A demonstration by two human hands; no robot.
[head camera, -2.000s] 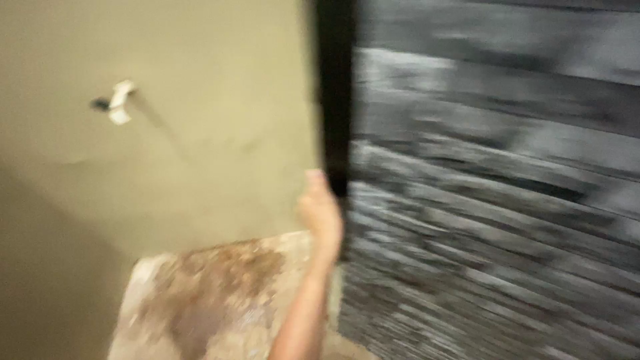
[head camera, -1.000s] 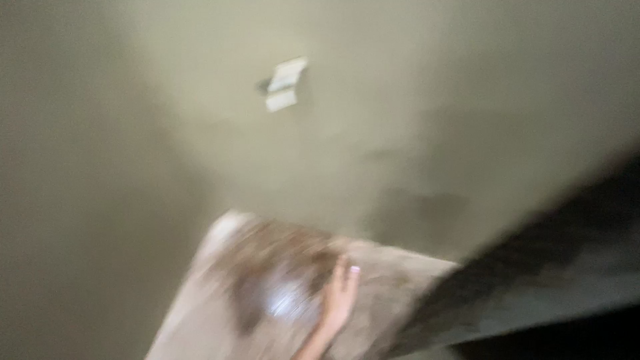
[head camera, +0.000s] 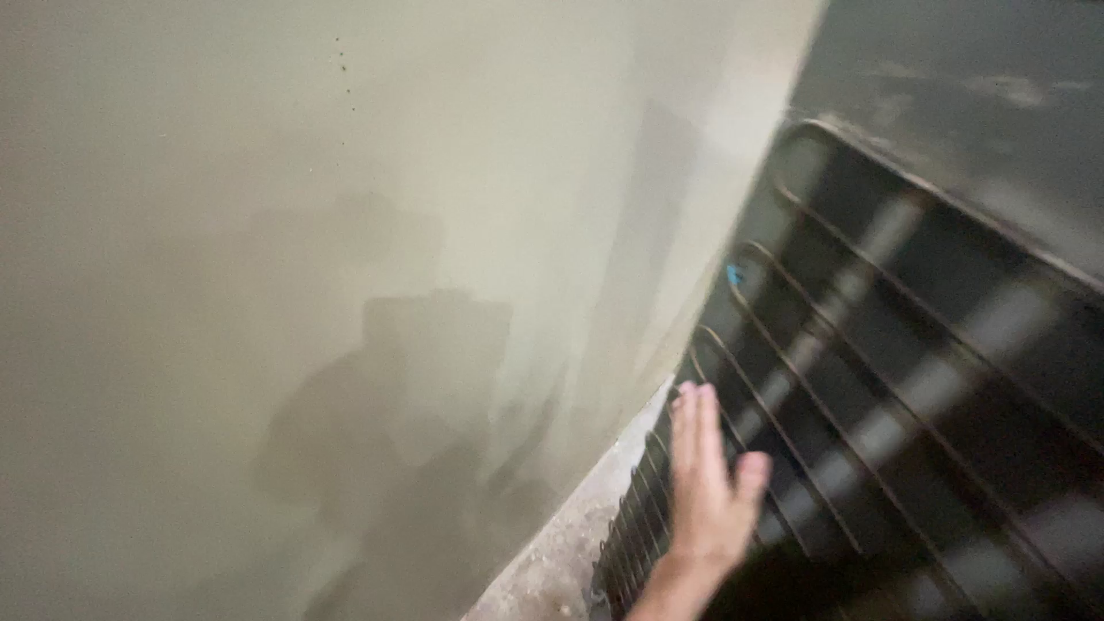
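My left hand (head camera: 711, 492) reaches up from the lower right of centre, with its fingers straight and its thumb apart. It holds nothing. It is in front of the black serpentine condenser tubing (head camera: 828, 336) on the back of what looks like a refrigerator; whether the fingers touch the tubing I cannot tell. A small blue spot (head camera: 734, 274) shows at one bend of the tubing. My right hand is out of view.
A pale plastered wall (head camera: 216, 259) fills the left side, with shadows cast on it. A dirty, light floor strip (head camera: 561, 552) lies between wall and tubing. The dark upper panel (head camera: 992, 86) of the appliance stands at the right.
The view has swung a lot; the condenser tubing now shows at the right. My left hand was at the dark appliance's edge two seconds ago, then over the stained floor.
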